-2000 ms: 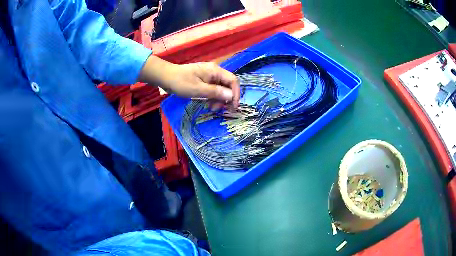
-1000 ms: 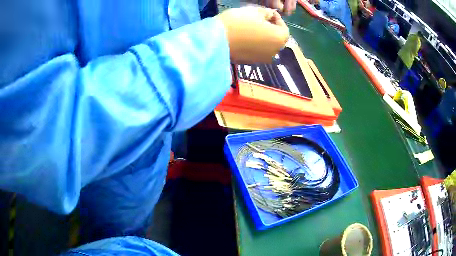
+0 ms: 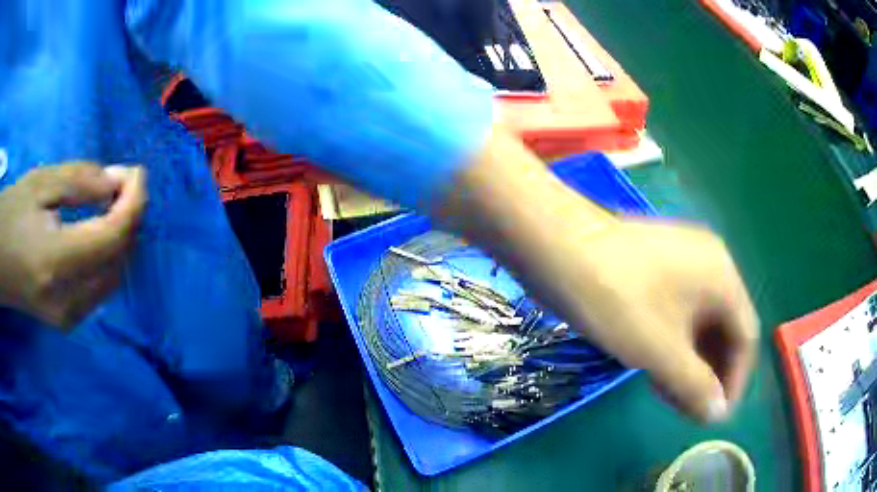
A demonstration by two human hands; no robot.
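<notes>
A blue tray (image 3: 338, 279) on the green bench holds a coil of thin grey and black cables (image 3: 481, 332) with pale ends. My left hand (image 3: 688, 312) is stretched across the tray, past its right side, above a round tan tub (image 3: 712, 449) cut off by the bottom edge. Its thumb and fingers are curled close together; the hand is blurred and no held thing shows. Its forearm hides part of the tray. My right hand (image 3: 67, 240) is at the left edge in front of my smock, thumb and finger nearly touching; I cannot tell if it pinches anything.
Orange-red foam trays (image 3: 577, 115) with a dark screen (image 3: 462, 38) stand behind the blue tray. More foam frames (image 3: 300, 259) are stacked left of it. Another foam tray (image 3: 798, 375) with white panels is at the right edge. A yellow item (image 3: 813, 67) lies at the upper right.
My left hand has come from beside my right hand at the screen to over the tub. My right hand has moved back to the left edge. The view has shifted.
</notes>
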